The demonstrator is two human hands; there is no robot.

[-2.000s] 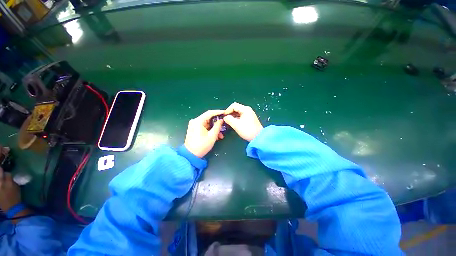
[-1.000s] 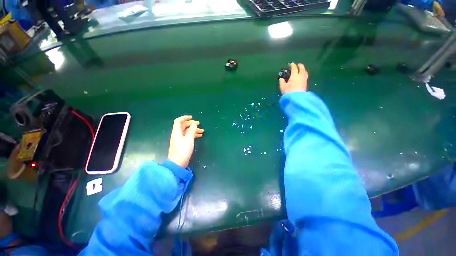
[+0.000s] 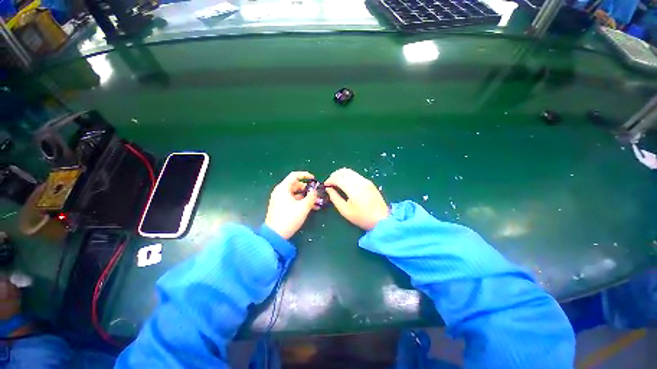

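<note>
A small black glossy unit (image 3: 317, 193) is held between the fingertips of both hands over the green surface (image 3: 245, 144). My left hand (image 3: 289, 206) grips its left side with thumb and fingers. My right hand (image 3: 358, 199) touches its right side with the fingertips; how firmly it holds is too small to tell. Another black unit (image 3: 343, 96) lies farther back on the green surface. Small white specks (image 3: 425, 197) are scattered right of my hands. A thin dark cord hangs from my left wrist.
A phone (image 3: 175, 194) and a pale notched piece (image 3: 150, 254) lie at left. Beyond them stands black equipment (image 3: 108, 180) with red cable. More black units (image 3: 550, 117) lie at right. A black tray (image 3: 439, 13) is at the far edge. Another person's hand (image 3: 9, 298) shows at lower left.
My right hand has come back from the far right with a black unit and met my left hand. The unit at the back remains on the green surface. The camera view has shifted slightly.
</note>
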